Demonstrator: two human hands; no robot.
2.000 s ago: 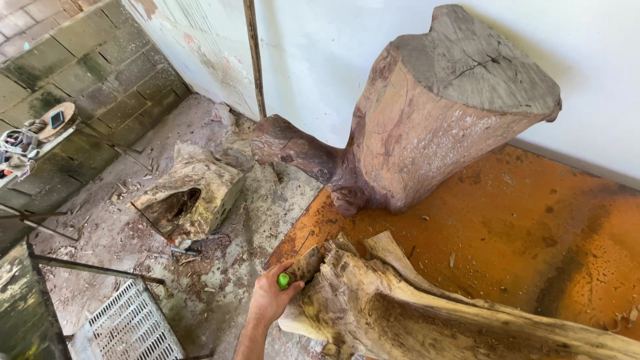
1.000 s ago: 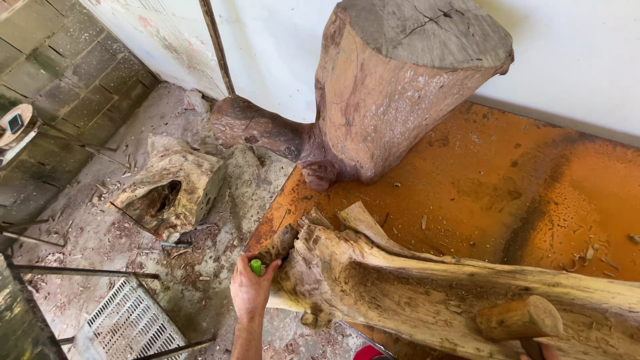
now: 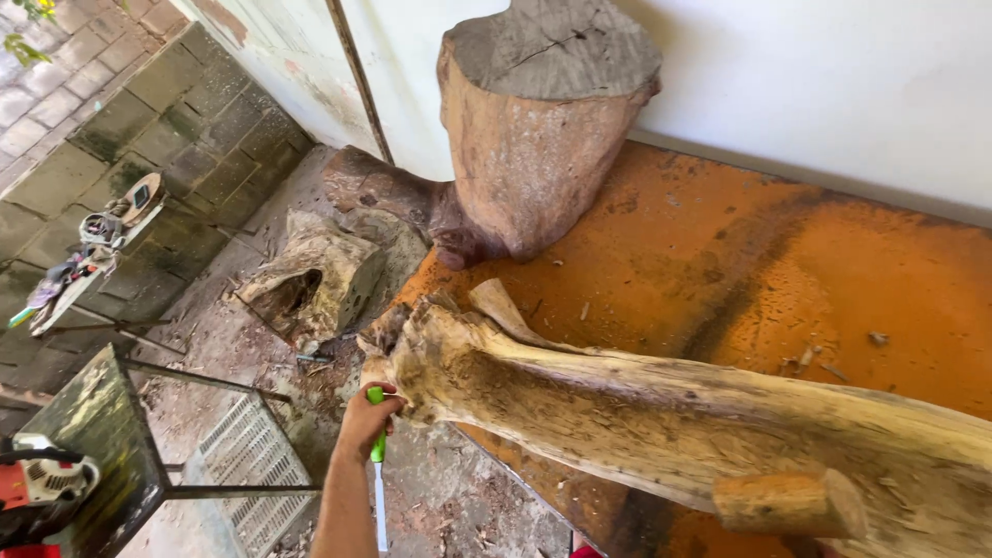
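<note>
My left hand (image 3: 372, 418) is closed around the green handle of a chisel (image 3: 378, 465), its metal blade pointing down, beside the rough left end of a long hollowed log (image 3: 604, 403). The log lies across an orange metal table. Over the log's lower right part is a short round wooden mallet head (image 3: 787, 504). Only a sliver of my right hand (image 3: 821, 549) shows below it at the bottom edge; its grip is hidden.
A large cut stump (image 3: 535, 155) stands on the orange table (image 3: 666, 256) against the white wall. A hollow wood chunk (image 3: 318, 279) lies on the littered floor. At left are a plastic crate (image 3: 252, 473), a chainsaw (image 3: 46, 480) on a dark table (image 3: 108, 442), and a cluttered narrow shelf (image 3: 74, 298).
The chisel's blade has come into sight below my left hand, where only its green handle showed before. The mallet head, absent from the oldest frame, is now at the lower right.
</note>
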